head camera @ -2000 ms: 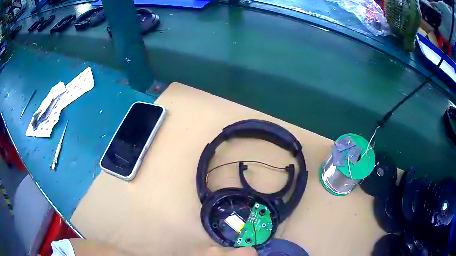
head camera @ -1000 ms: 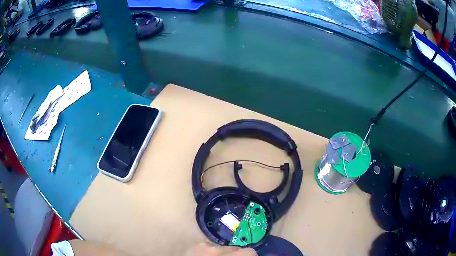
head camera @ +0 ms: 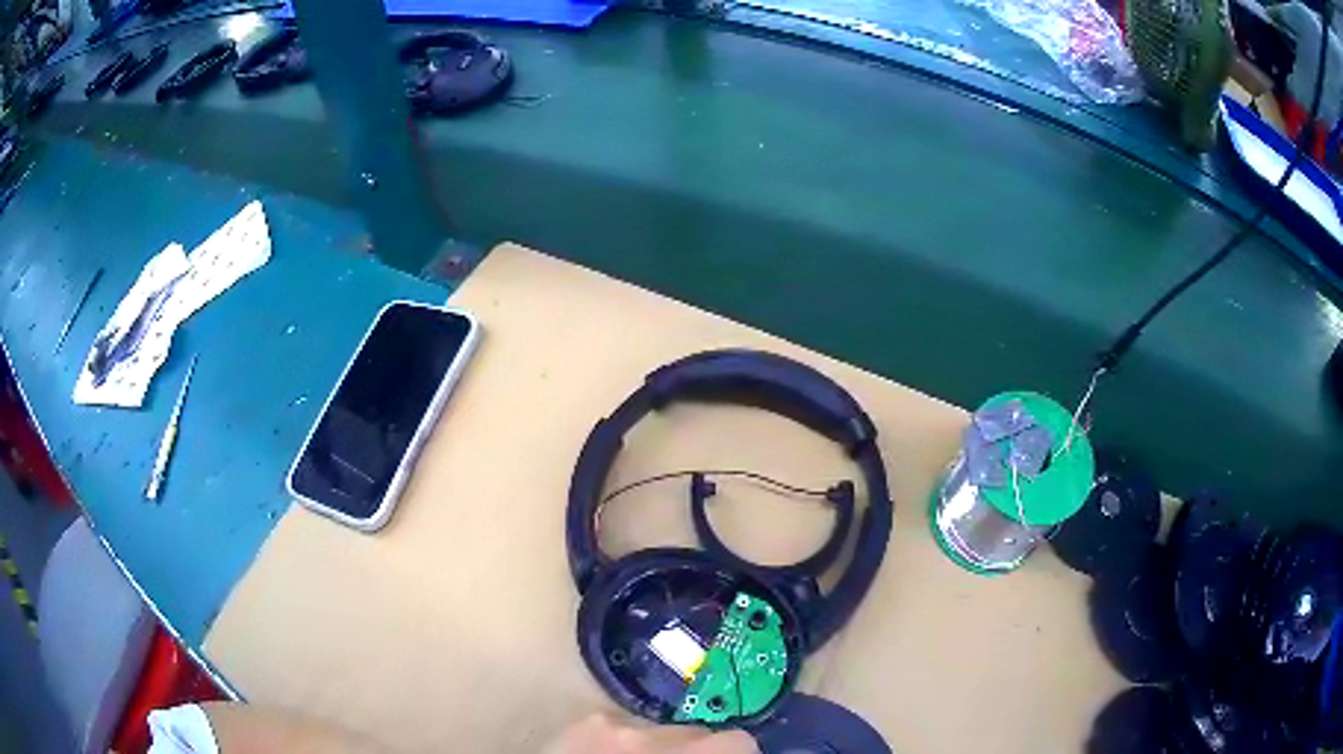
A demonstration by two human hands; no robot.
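Note:
A black headset [head camera: 865,545] lies on the tan cardboard with its padded arc away from me. Its near earcup [head camera: 608,633] is open and shows a green circuit board [head camera: 748,670] and a small white and yellow block [head camera: 679,651]. A thin brownish wire [head camera: 648,483] crosses inside the arc above a black C-shaped bracket [head camera: 766,560]. Another round black part [head camera: 825,728] is cut off at the bottom edge. My left hand [head camera: 641,735] is at the open earcup's near rim, mostly cut off; its fingertips and any grip are hidden. My right hand is out of the picture.
A smartphone [head camera: 386,413] lies at the cardboard's left. A solder spool [head camera: 1013,482] stands at right beside piled black discs [head camera: 1215,589], under a dark cord [head camera: 1193,287]. Smudged paper [head camera: 177,302] and a thin pointed tool [head camera: 173,430] lie far left. A green post [head camera: 361,133] stands before the conveyor [head camera: 707,177].
The headset on the conveyor behind the post has moved a little to the right. The view has shifted slightly. My left hand stays at the earcup's near rim.

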